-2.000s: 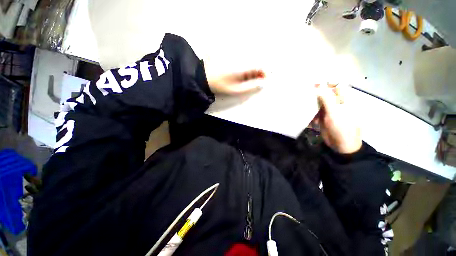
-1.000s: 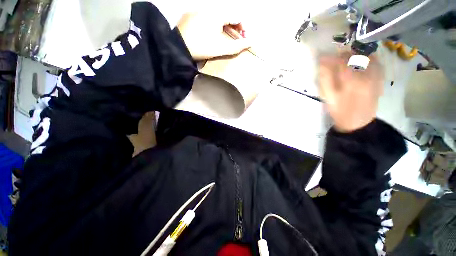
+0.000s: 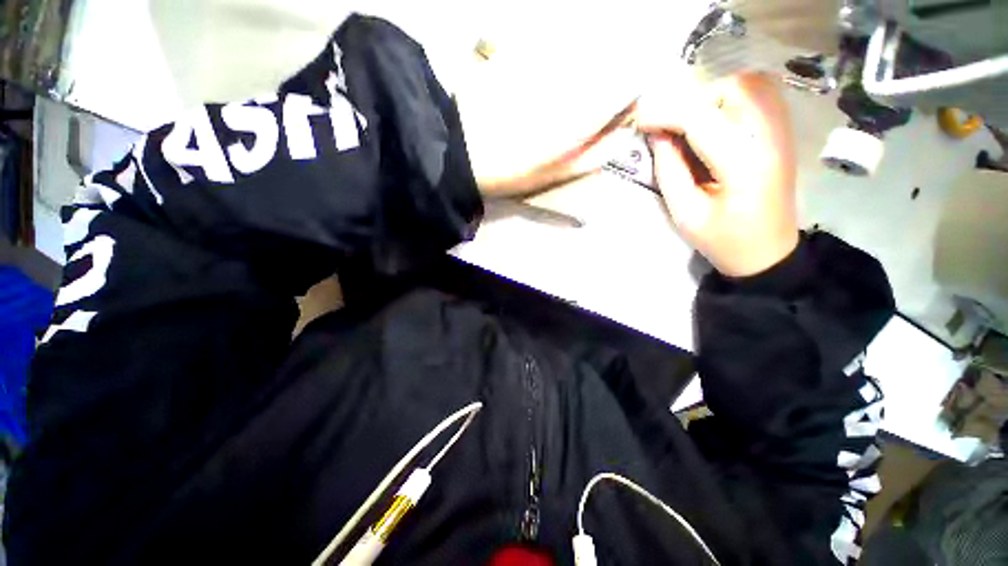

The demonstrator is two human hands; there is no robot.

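My left hand [image 3: 547,171] reaches right from the black sleeve, low over the white table [image 3: 597,260]. It is washed out by glare and its fingertips are hard to make out. My right hand [image 3: 730,166] is beside it with curled fingers, thumb and forefinger close together near the left fingertips. I cannot tell what, if anything, either hand holds. No fabric piece shows clearly. A metal plate [image 3: 630,160] lies between the hands.
The sewing machine head [image 3: 940,50] is at upper right, with a white roll [image 3: 851,152] below it and orange scissor loops [image 3: 959,119] behind. A small tan scrap [image 3: 484,49] lies on the table. Tan bundles [image 3: 978,392] are at the right edge.
The tan piece under my left forearm no longer shows. My right hand has moved left from beside the white roll to my left fingertips, and its fingers have curled.
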